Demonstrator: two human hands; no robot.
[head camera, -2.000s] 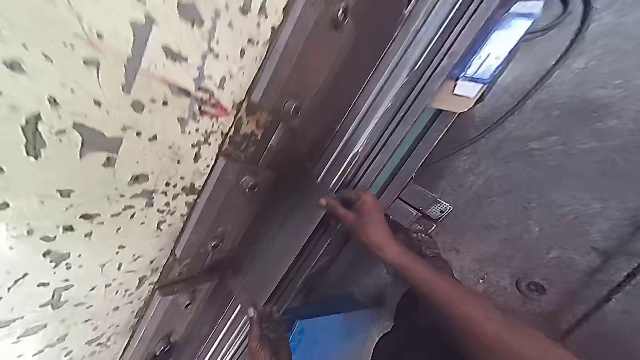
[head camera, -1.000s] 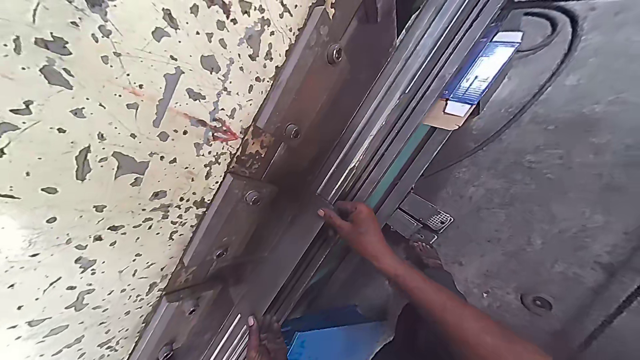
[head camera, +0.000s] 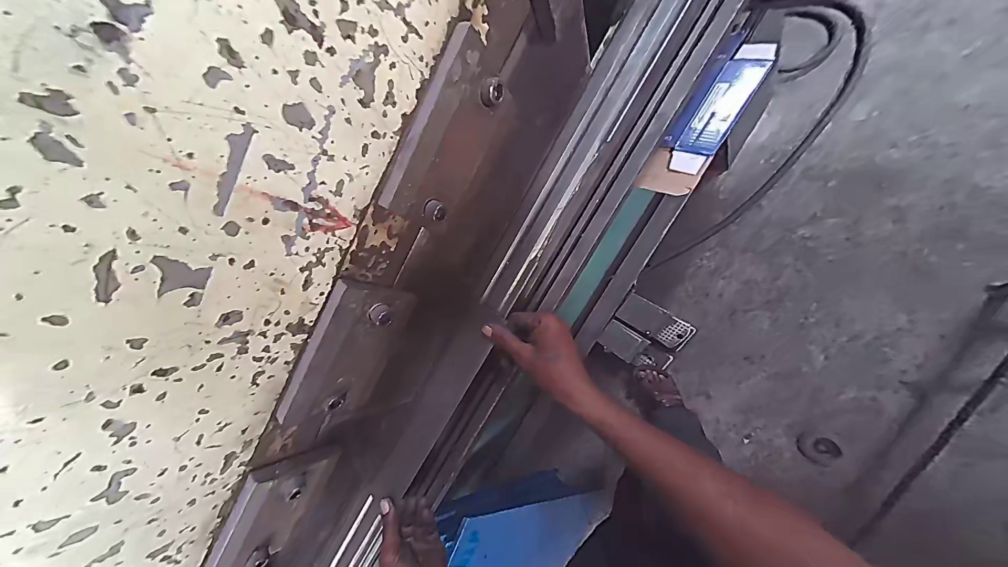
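A flat grey metal strip (head camera: 437, 402) lies along the bed of a large metal-working machine, below a row of bolted clamp plates (head camera: 378, 331). At the strip's upper end, my right hand (head camera: 547, 354) pinches its edge, thumb on top and fingers curled under. My left hand (head camera: 411, 534) is at the strip's lower end near the bottom of the view, thumb raised against the edge; part of this hand is cut off by the frame. Long metal rails (head camera: 583, 173) run on diagonally beyond my right hand.
The machine's cream, chipped-paint face (head camera: 181, 276) fills the left. A blue and white box (head camera: 720, 106) rests on the rails at the upper right. A foot pedal (head camera: 661, 323), a black cable (head camera: 787, 173) and my foot (head camera: 660, 387) are on the floor side. A blue panel (head camera: 528, 531) is low down.
Both hands keep their places at the strip's edge. Nothing has plainly been taken or let go; the view has shifted slightly.
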